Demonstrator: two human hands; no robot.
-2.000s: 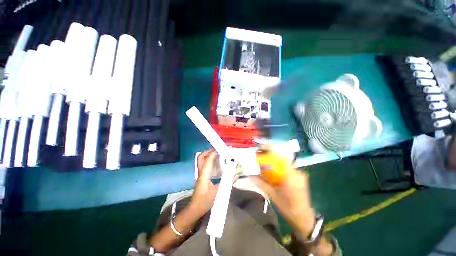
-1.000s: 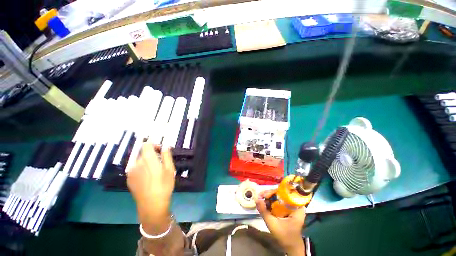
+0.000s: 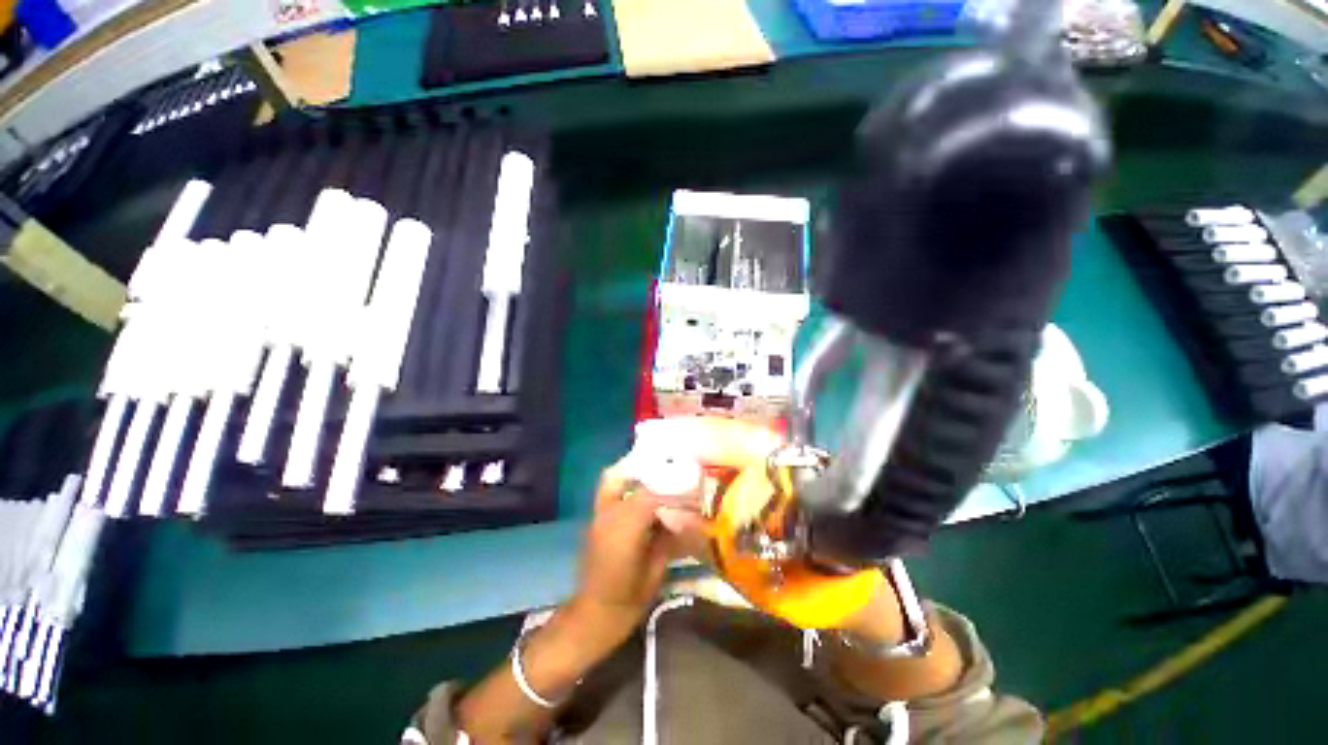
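Observation:
My left hand is in front of my lap, closed on a white stand seen nearly end-on, its round end facing up. My right hand is mostly hidden behind the orange electric screwdriver and holds it. Its fingers reach to the white stand, beside my left fingers. The screwdriver's black ribbed hanger rises close to the camera, large and blurred. The screwdriver's tip is hidden. The white and blue screw feeder stands just beyond my hands on its red base.
White stands with silver tubes lie in a black foam tray at left. More stands lie at far left. A pale fan is partly hidden behind the hanger. Another tray and a person's sleeve are at right.
My left hand has moved from the left tray to the middle, with a white stand in it. The screwdriver and my right hand have moved left to meet it. The hanger now looms close.

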